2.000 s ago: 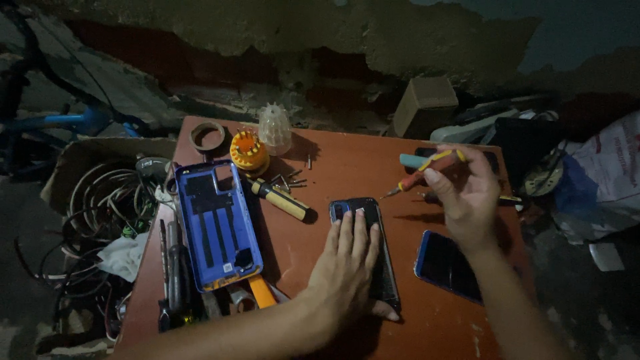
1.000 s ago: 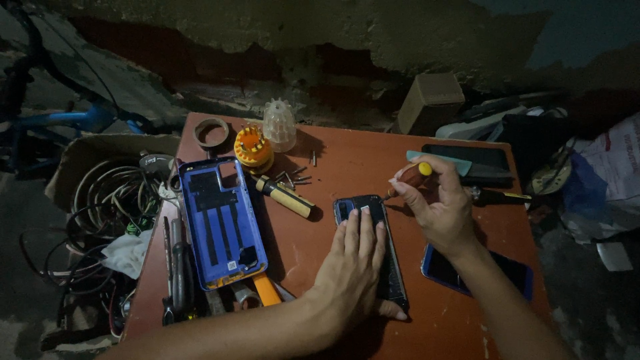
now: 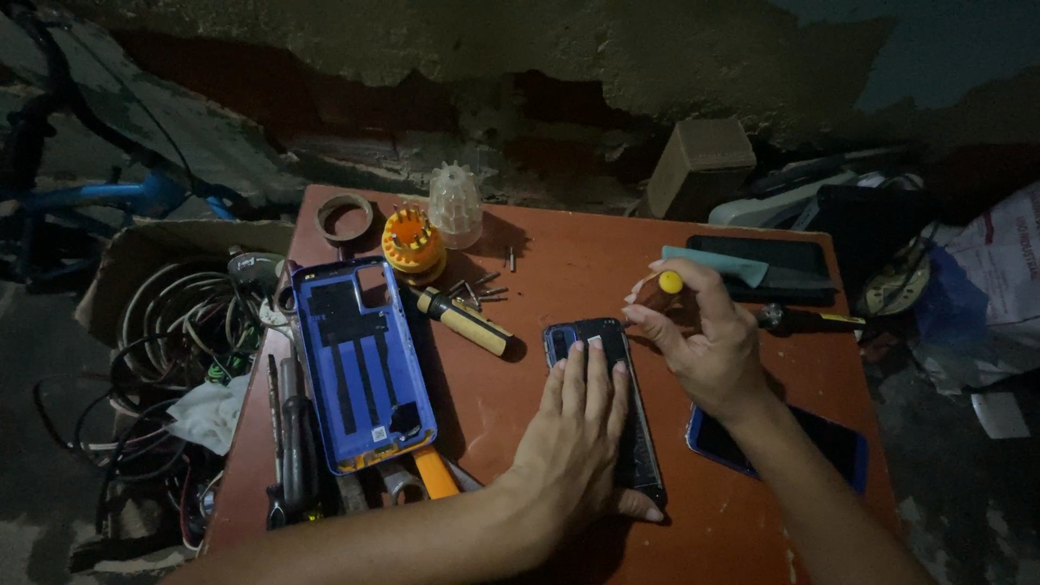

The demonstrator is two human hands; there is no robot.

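Note:
An opened smartphone (image 3: 642,439), its back cover off, lies on the orange-red table. My left hand (image 3: 573,431) rests flat across it, fingers spread near the camera module, thumb along the lower edge. Between the thumb and fingers of my right hand (image 3: 699,333) is a screwdriver (image 3: 668,288) with a yellow-capped handle, its shaft toward the phone's top right corner; the tip is too small to make out. A blue phone back cover (image 3: 370,406) lies inside-up at the left. Partly under my right forearm is another phone (image 3: 821,443), blue-edged.
Behind the cover stand a yellow bit holder (image 3: 413,248), a clear ribbed cap (image 3: 455,207) and a tape roll (image 3: 344,218). Loose bits (image 3: 479,292) lie by a yellow-black handle (image 3: 467,322). A teal-handled knife (image 3: 719,266), a dark tray (image 3: 796,260) and a soldering iron (image 3: 804,319) are at right.
My right hand has brought the screwdriver from beyond the phone's right side to its top right corner, turning it more upright. My left hand has stayed on the phone.

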